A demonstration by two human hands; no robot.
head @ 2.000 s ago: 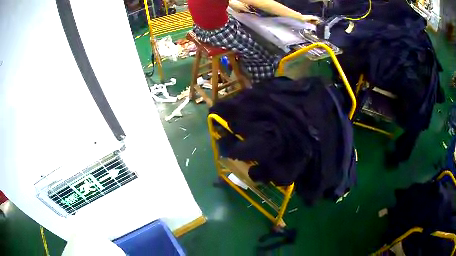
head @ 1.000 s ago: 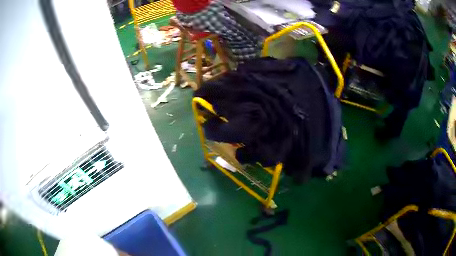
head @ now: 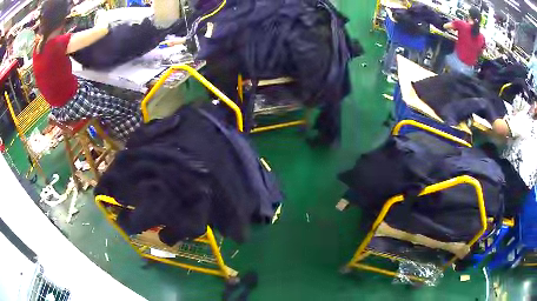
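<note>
Neither of my hands is in the picture. A garment bundle [head: 171, 170], a heap of dark navy cloth, lies over a bundle trolley with a yellow tubular frame [head: 221, 253] left of the middle. A second dark garment bundle [head: 436, 176] lies on another yellow-framed trolley [head: 484, 206] at the right. A larger dark heap [head: 277, 41] hangs over a stand at the top middle, its cloth reaching down near the floor.
A person in red [head: 56, 70] sits on a wooden stool [head: 88, 153] at a worktable at upper left. Another person in red [head: 469, 41] is at upper right; a person in white is at the right edge. A white surface [head: 53, 258] fills the lower left. Scraps lie on the green floor.
The view has swung right. The trolleys have shifted left in it, the white surface is mostly out, the blue tub is gone, and the right trolley and more people have come in.
</note>
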